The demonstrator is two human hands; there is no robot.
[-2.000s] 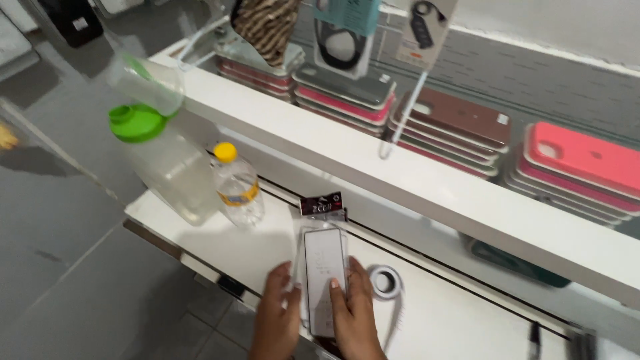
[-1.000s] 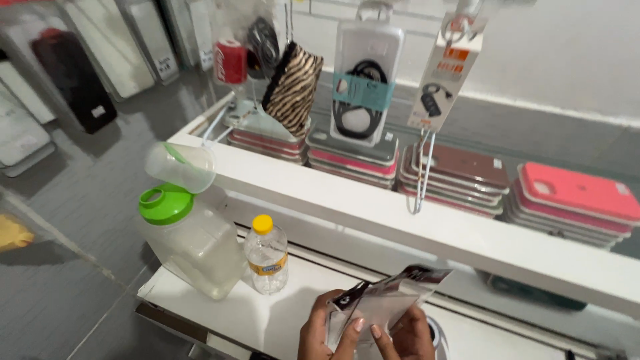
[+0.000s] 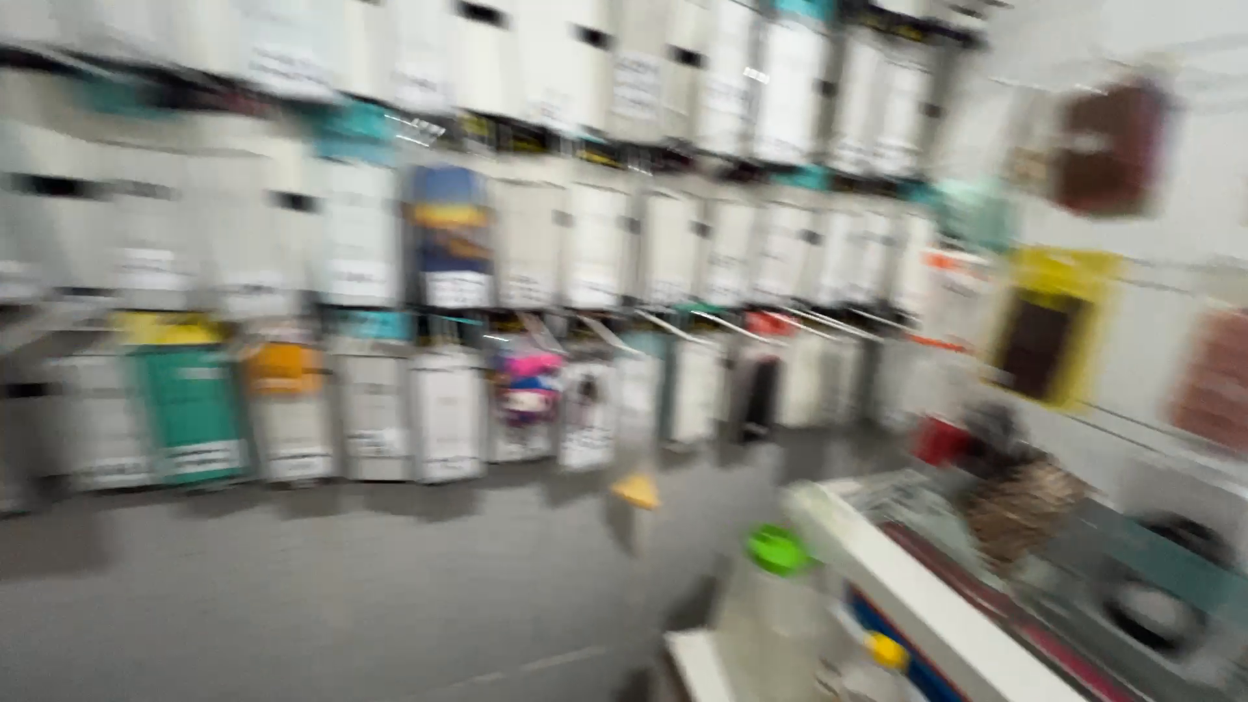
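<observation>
Neither my left hand nor my right hand is in the head view now, and the packet is out of sight too. Rows of packaged phone cases hang on wall hooks, blurred; among them are a green one (image 3: 190,409) and a blue one with a yellow band (image 3: 451,229). At the lower right, a clear jug with a green lid (image 3: 778,549) stands beside a clear bottle with a yellow cap (image 3: 887,650).
A white shelf edge (image 3: 926,585) runs diagonally at the lower right. Above it hang a striped pouch (image 3: 1024,507) and a coiled black cable in packaging (image 3: 1155,585). A yellow-framed package (image 3: 1053,327) hangs on the right wall.
The view has swung far left and up to the wall of cases. Both hands and the packet they held one second ago have left the view.
</observation>
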